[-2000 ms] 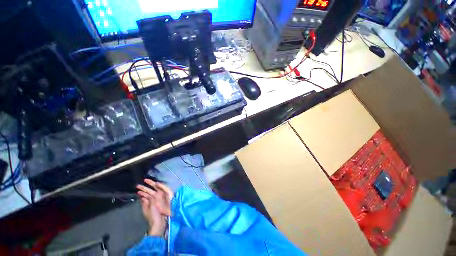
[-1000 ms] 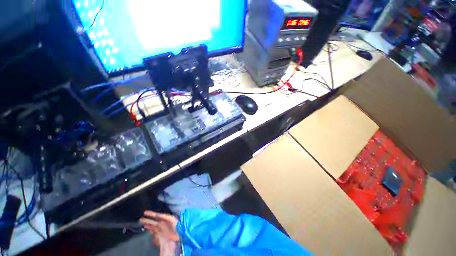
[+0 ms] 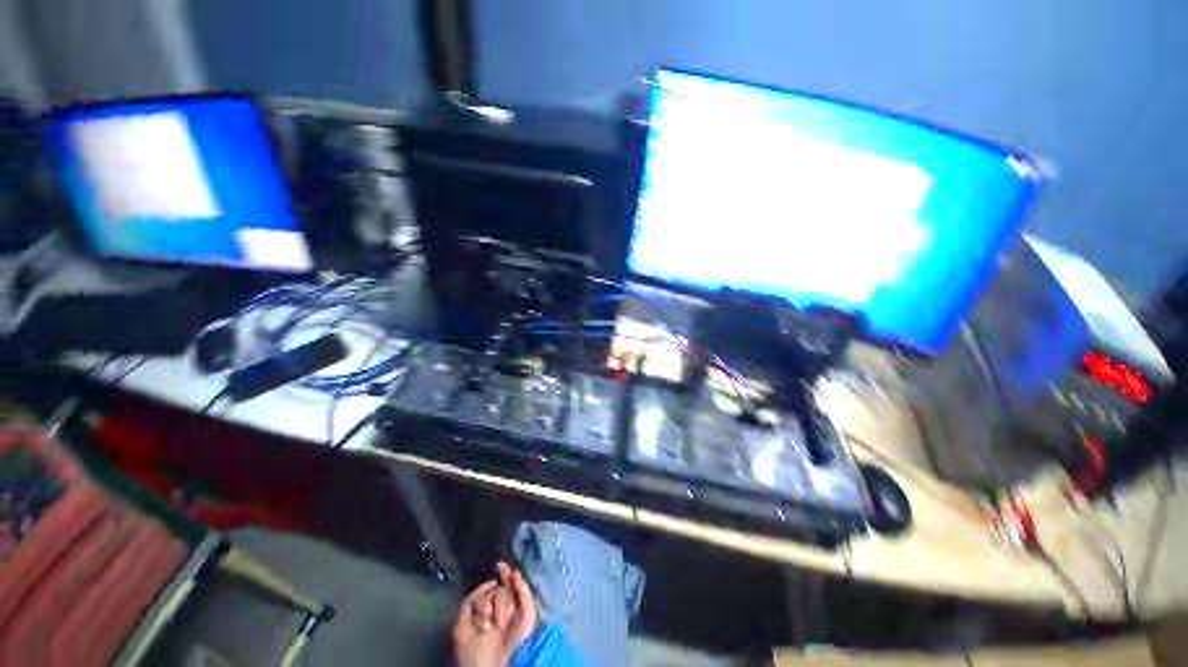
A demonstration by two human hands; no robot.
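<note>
My right hand (image 3: 493, 623) is small and blurred at the bottom, with a blue sleeve to its right. Its fingers look partly curled, and I cannot tell whether it holds anything. I cannot make out my left hand. Two long black test fixtures with clear bays stand side by side along the bench edge, the left one (image 3: 521, 404) and the right one (image 3: 730, 450). A dark clamp handle (image 3: 814, 424) stands over the right fixture. My hand is below the bench edge, apart from the fixtures.
A black mouse (image 3: 886, 500) lies right of the fixtures. A large monitor (image 3: 795, 209) and a smaller monitor (image 3: 183, 183) stand behind. A power supply (image 3: 1107, 378) is at right, blue cables (image 3: 306, 326) and a black bar (image 3: 287, 366) at left. Red trays (image 3: 78, 560) are lower left, a carton edge (image 3: 964, 655) lower right.
The view has swung left and up, bringing in the left monitor and red trays. The carton's contents have left the picture. My right hand's fingers look more curled than before.
</note>
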